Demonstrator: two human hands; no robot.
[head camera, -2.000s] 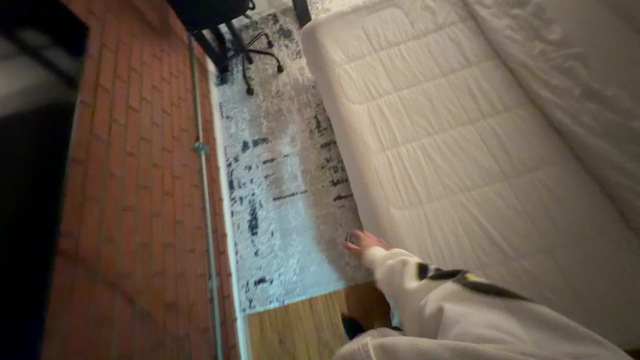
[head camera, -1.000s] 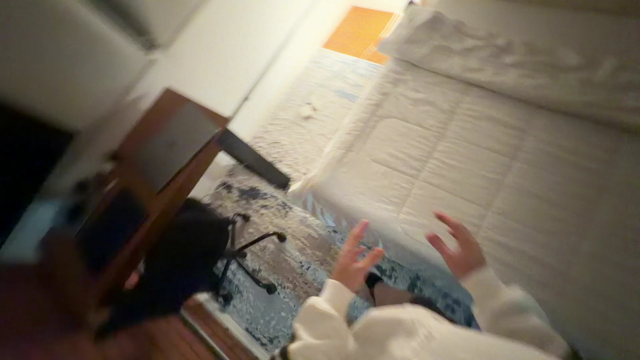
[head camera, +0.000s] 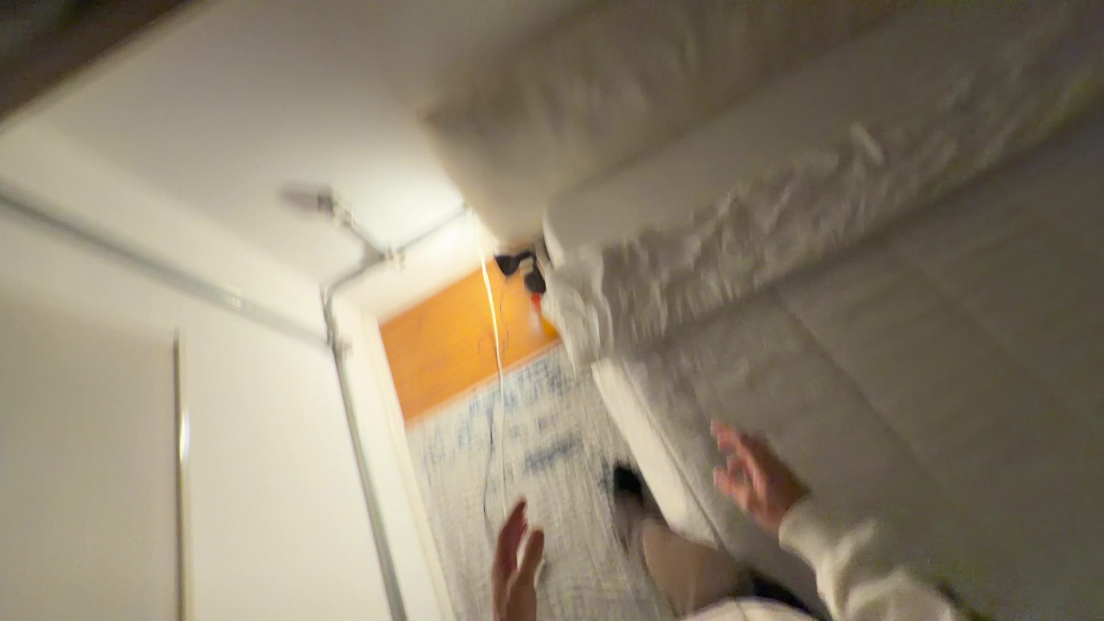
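Observation:
My left hand (head camera: 517, 565) is at the bottom of the head view, over the patterned rug (head camera: 457, 457), its fingers apart and nothing in it. To its right, my right hand (head camera: 759, 479), in a cream sleeve, is above the edge of the quilted light-coloured mattress (head camera: 862, 414). It too is empty, with fingers spread and slightly bent. Bunched white bedding (head camera: 690, 276) lies along the far side of the mattress. The picture is blurred by motion.
A white cable (head camera: 498, 345) runs over the wooden floor (head camera: 448, 349) and onto the rug. Small dark objects (head camera: 520, 266) lie by the bedding's corner. Metal conduit (head camera: 358, 457) follows the white wall at left. My foot (head camera: 628, 483) is beside the mattress.
The view has swung strongly, past the brick wall, desk and chair, to a white wall corner. Two seconds ago only one hand showed; both show now.

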